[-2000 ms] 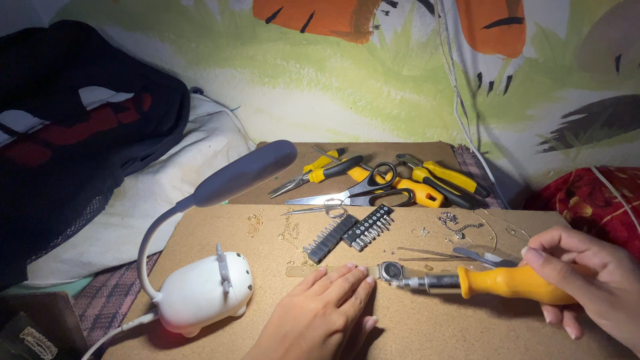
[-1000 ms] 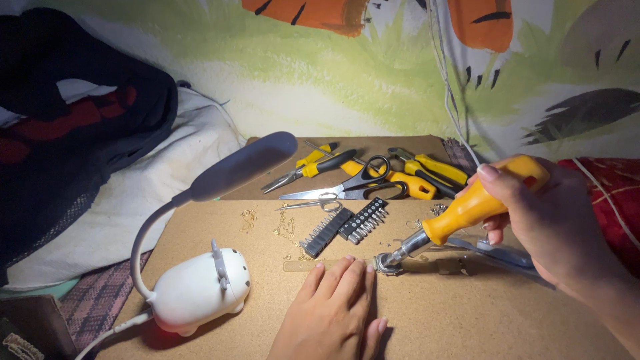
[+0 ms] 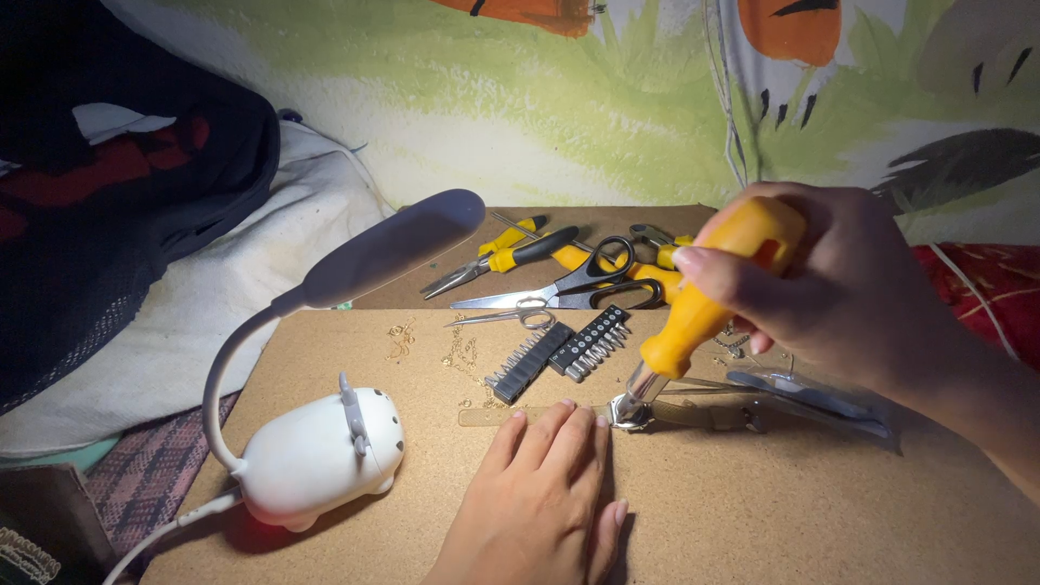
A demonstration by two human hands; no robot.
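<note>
A wristwatch [image 3: 630,413] lies on the particle board with its translucent strap [image 3: 487,417] stretched out to both sides. My left hand [image 3: 546,487] lies flat, its fingertips pressing the left part of the strap beside the watch case. My right hand [image 3: 821,284] grips a yellow-handled screwdriver [image 3: 699,317], tilted steeply, with its metal shank down at the watch case. The tip itself cannot be made out. Two black bit holders, one on the left [image 3: 528,363] and one on the right [image 3: 591,343], stand just behind the watch, filled with metal bits.
A white animal-shaped lamp [image 3: 321,455] stands at left, its head [image 3: 394,248] over the board [image 3: 390,536]. Behind lie small scissors [image 3: 508,317], large scissors [image 3: 561,288], needle-nose pliers [image 3: 463,276] and other yellow tools. Fine chains [image 3: 461,351], tweezers [image 3: 707,386] and a plastic bag [image 3: 821,402] lie nearby.
The screwdriver has gone from nearly level two seconds ago to steeply tilted, its shank at the watch case. My right hand has risen with the handle. My left hand stays at the strap.
</note>
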